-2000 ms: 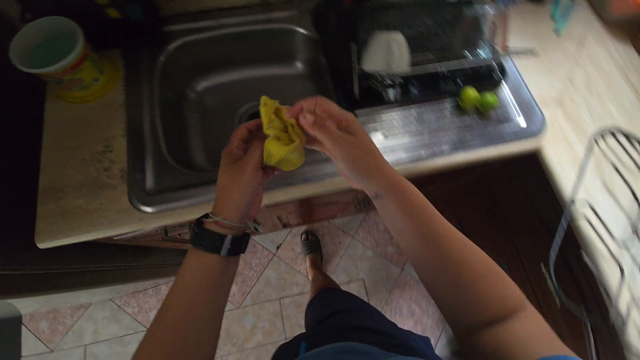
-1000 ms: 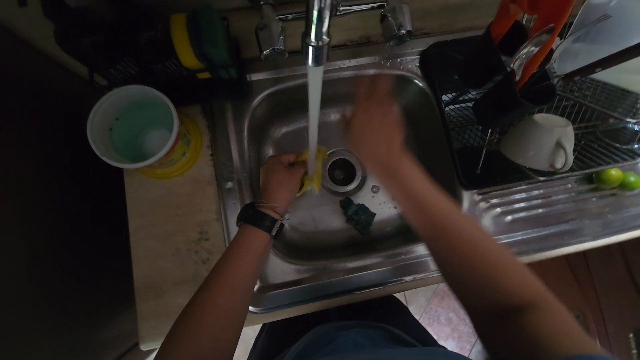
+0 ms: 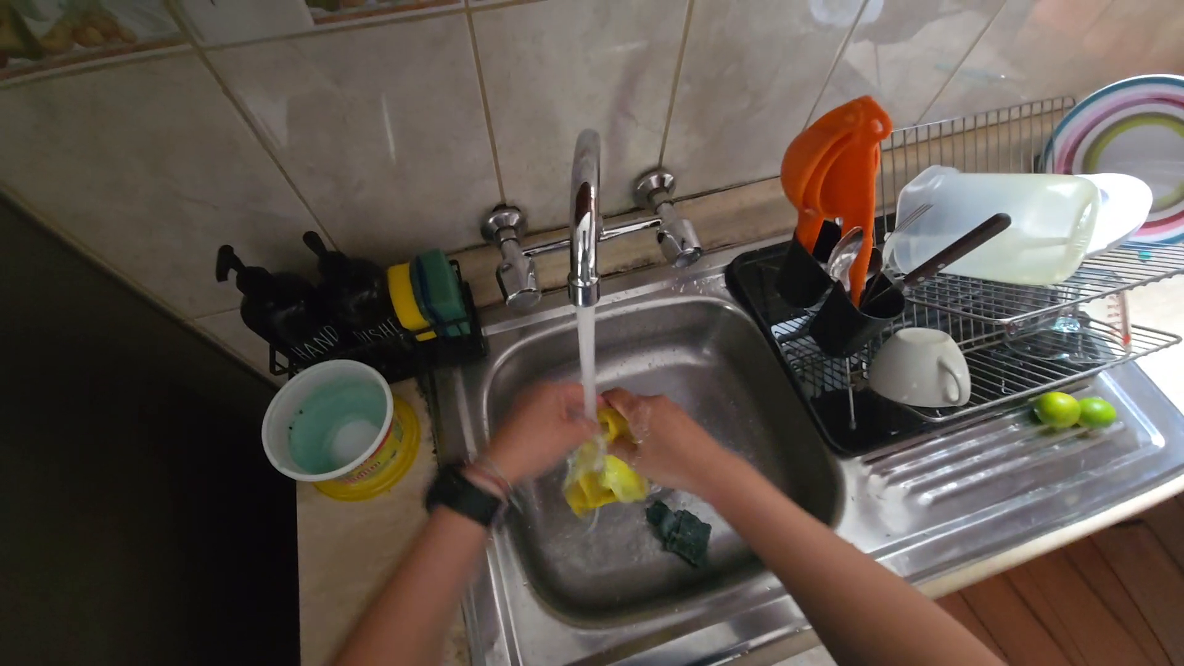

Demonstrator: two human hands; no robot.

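Note:
Water runs from a chrome faucet (image 3: 585, 231) onto a yellow cloth (image 3: 606, 483), which hangs between my two hands over the steel sink (image 3: 573, 597). My left hand (image 3: 541, 433), blurred and with a black watch on its wrist, grips the cloth from the left of the stream. On the right side, my right hand (image 3: 661, 439) has its fingers closed on the cloth's upper part. A dark green scrap of cloth or scouring pad (image 3: 680, 532) lies on the sink floor, below and right of the yellow cloth.
Left of the sink stand a white tub (image 3: 326, 421) of greenish liquid, black pump bottles (image 3: 287, 310) and sponges (image 3: 439, 294). At right, a wire dish rack (image 3: 1045, 305) holds a white mug (image 3: 920, 368), utensils, a plastic jug (image 3: 999, 222) and plates. Two limes (image 3: 1056, 409) rest on the drainboard.
My right hand, apart from the cloth one second ago, has come to it beside my left hand. The view has tilted up toward the wall.

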